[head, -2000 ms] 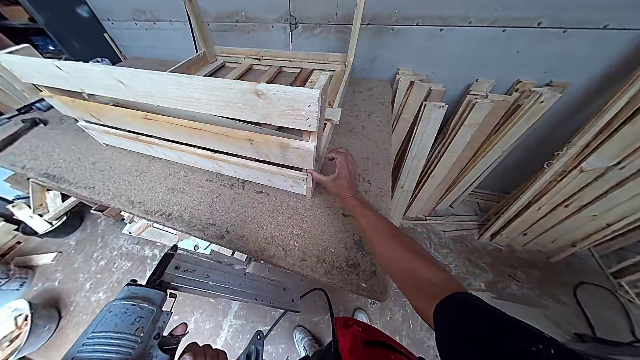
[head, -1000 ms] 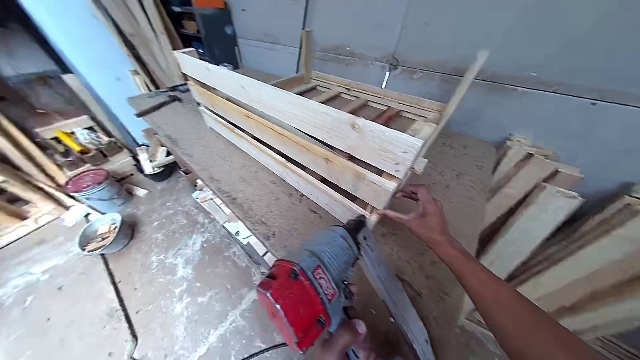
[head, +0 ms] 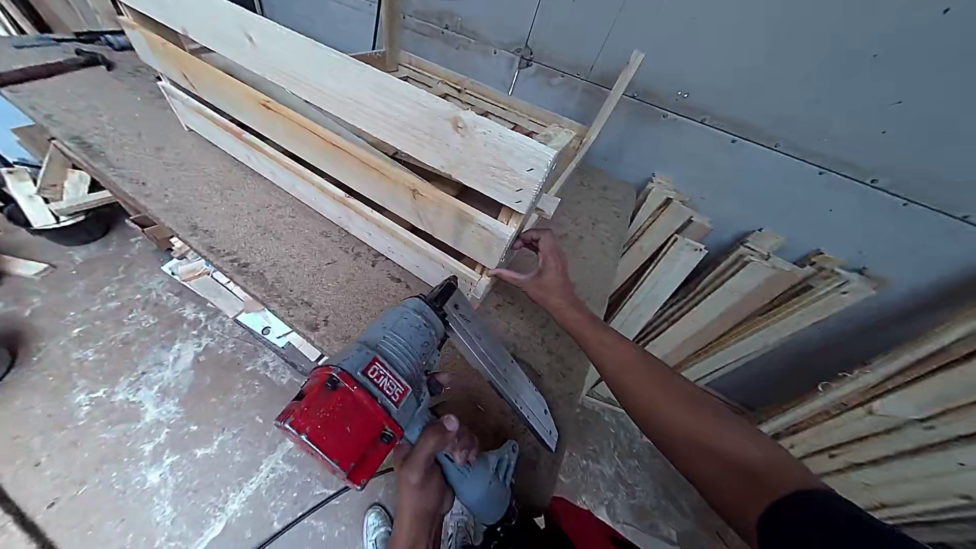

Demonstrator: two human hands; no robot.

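Observation:
A slatted wooden crate (head: 343, 145) of pale boards lies on the particleboard bench top, with gaps between its long side slats. My right hand (head: 543, 271) reaches in from the right, thumb and bent fingers against the crate's near right corner, beside the ends of the middle and lowest slats. My left hand (head: 431, 457) is wrapped around the handle of a red and grey Senco pneumatic nailer (head: 381, 381). The nailer's nose is by the right end of the lowest slat; whether they touch cannot be told. Its long metal magazine slants down to the right.
Stacked boards (head: 686, 290) lean by the grey wall right of the bench (head: 252, 236), with more boards (head: 900, 427) at the far right. A hammer (head: 57, 69) lies at the bench's far left. Wood offcuts (head: 57, 187) fill a container below. A hose (head: 305, 518) crosses the floor.
The nailer in my left hand has moved from away from the crate up to its lower right corner. My right hand stays at that corner. The view has shifted and come closer.

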